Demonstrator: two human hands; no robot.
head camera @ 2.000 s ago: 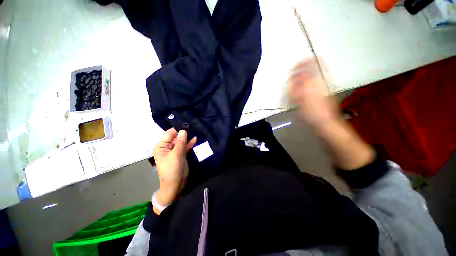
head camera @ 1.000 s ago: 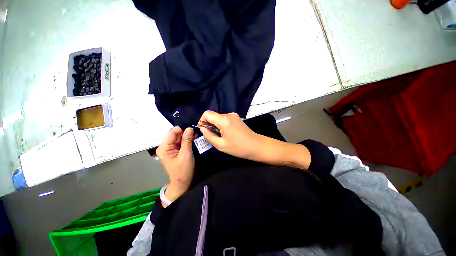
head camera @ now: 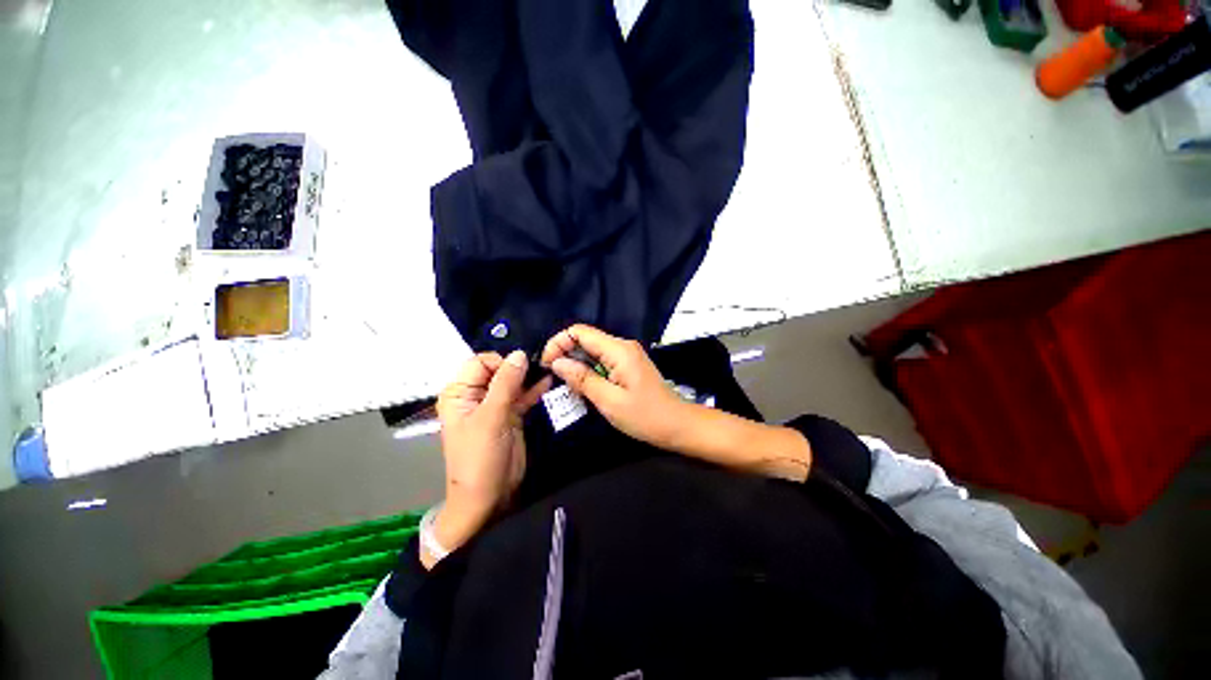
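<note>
A dark navy garment (head camera: 571, 199) lies over the table and hangs at its front edge. A small pale shiny button or snap (head camera: 499, 330) shows on it, and a white label (head camera: 563, 405) is just below my fingers. My left hand (head camera: 485, 419) pinches the garment's edge between thumb and finger. My right hand (head camera: 624, 385) is close beside it, fingertips nearly touching the left ones, and holds small green-handled thread snips (head camera: 587, 361) in the curled fingers. A needle is too small to make out.
On the white table (head camera: 385, 120) at left are a box of black buttons (head camera: 262, 197) and a small tray (head camera: 254, 308), yellow-brown inside. An orange cone (head camera: 1078, 63) and a black bottle (head camera: 1161, 69) lie far right. A red bin (head camera: 1062, 385) stands right, a green crate (head camera: 266, 585) below left.
My right hand has come in from the right, where it was raised and blurred, to meet my left hand at the garment. My left hand still pinches the cloth. The camera view has shifted slightly.
</note>
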